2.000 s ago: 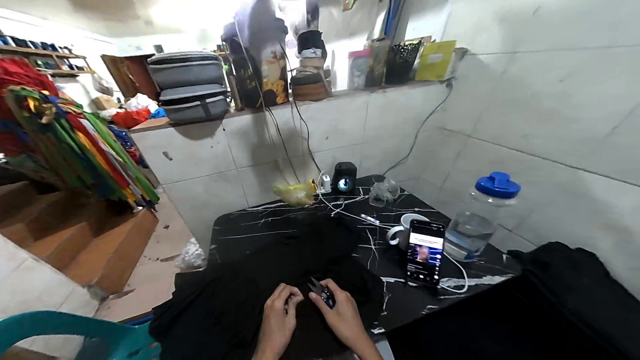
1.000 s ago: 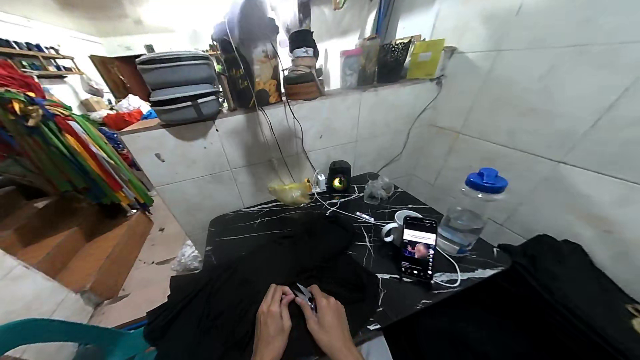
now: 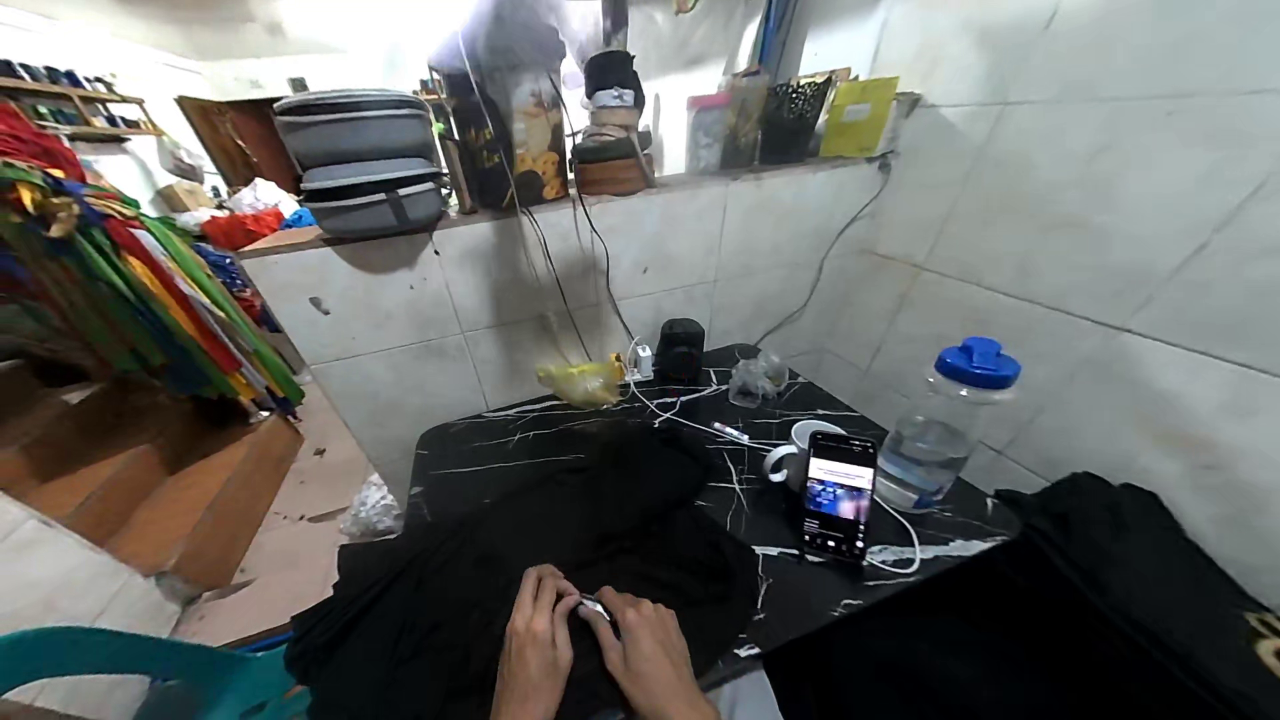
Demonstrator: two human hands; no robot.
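Black cloth (image 3: 560,520) lies bunched over the near part of the black marble-patterned table (image 3: 480,440). Over it, my left hand (image 3: 537,630) has its thumb and fingertips pinched together, apparently on a bit of the cloth. My right hand (image 3: 648,640) is closed around a small metal tool (image 3: 595,606), probably thread snips, mostly hidden by the fingers. The tips of both hands nearly meet at the tool's end. More black fabric (image 3: 950,620) is spread at the right.
A phone (image 3: 838,495) leans against a white mug (image 3: 792,455), with a white cable beside it. Behind stand a blue-lidded water bottle (image 3: 935,430), a black speaker (image 3: 681,350) and a yellow plastic bag (image 3: 582,382). A teal chair (image 3: 140,650) is at lower left.
The snips' blades showed more clearly between my hands earlier; now my fingers cover most of them. My hands have drawn closer together since the first frame.
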